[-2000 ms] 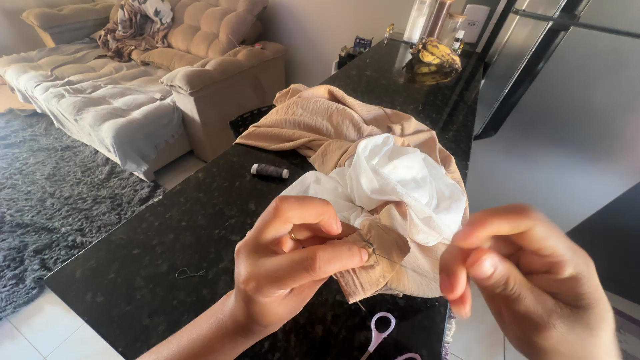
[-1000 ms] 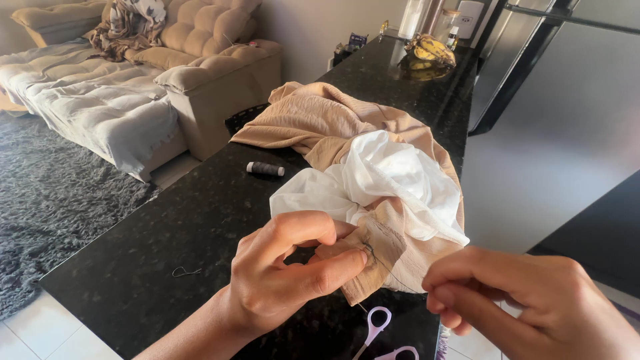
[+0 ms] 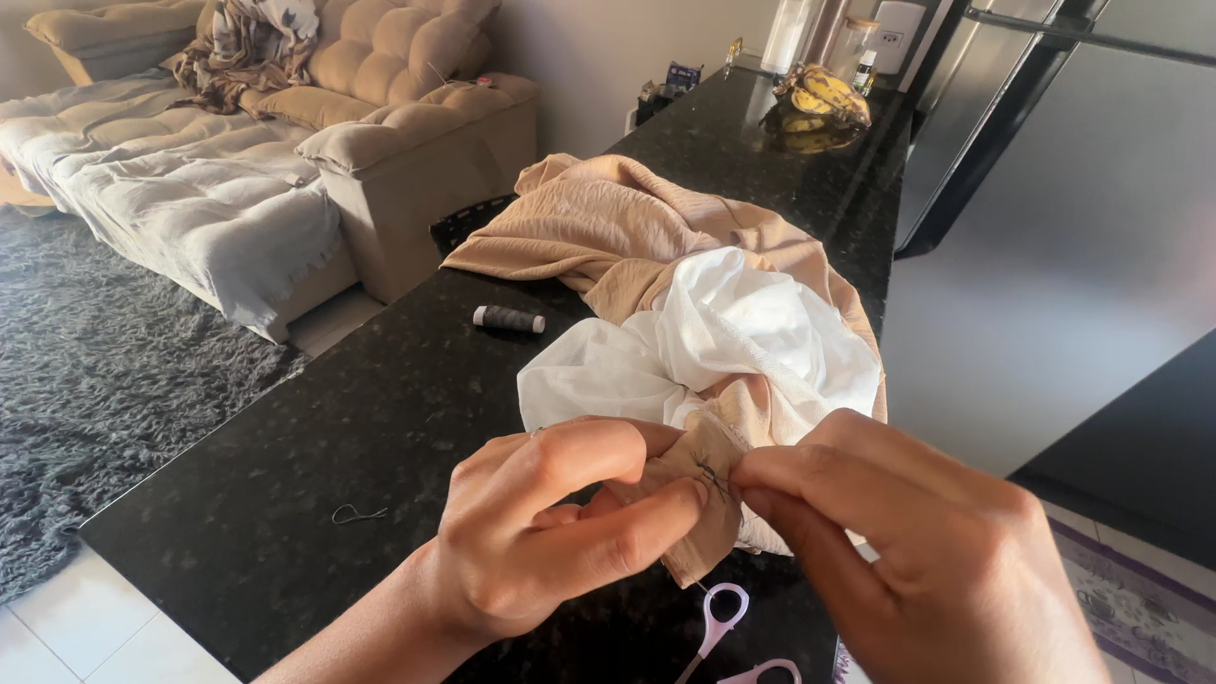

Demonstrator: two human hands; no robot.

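My left hand (image 3: 570, 522) pinches a corner of tan fabric (image 3: 708, 532) between thumb and fingers; dark stitches cross it. At those stitches, the thumb and forefinger of my right hand (image 3: 883, 532) are closed together; whether a needle or thread lies between them is hidden. Sheer white fabric (image 3: 760, 323) is bunched just beyond, on top of the rest of the tan garment (image 3: 608, 218). A spool of dark thread (image 3: 509, 319) lies on its side left of the cloth. Scissors with pale purple handles (image 3: 725, 617) rest below my hands, partly out of view.
The black stone counter (image 3: 285, 484) bears a loose bit of thread (image 3: 359, 514). Bananas (image 3: 822, 95), jars and a small bottle (image 3: 864, 72) stand at its far end. A sofa (image 3: 427, 161) is on the left, a steel refrigerator (image 3: 1073, 209) on the right.
My right hand was off to the right of the stitched corner and has come in to it, its fingertips now at the stitches. My left hand keeps its hold on the fabric.
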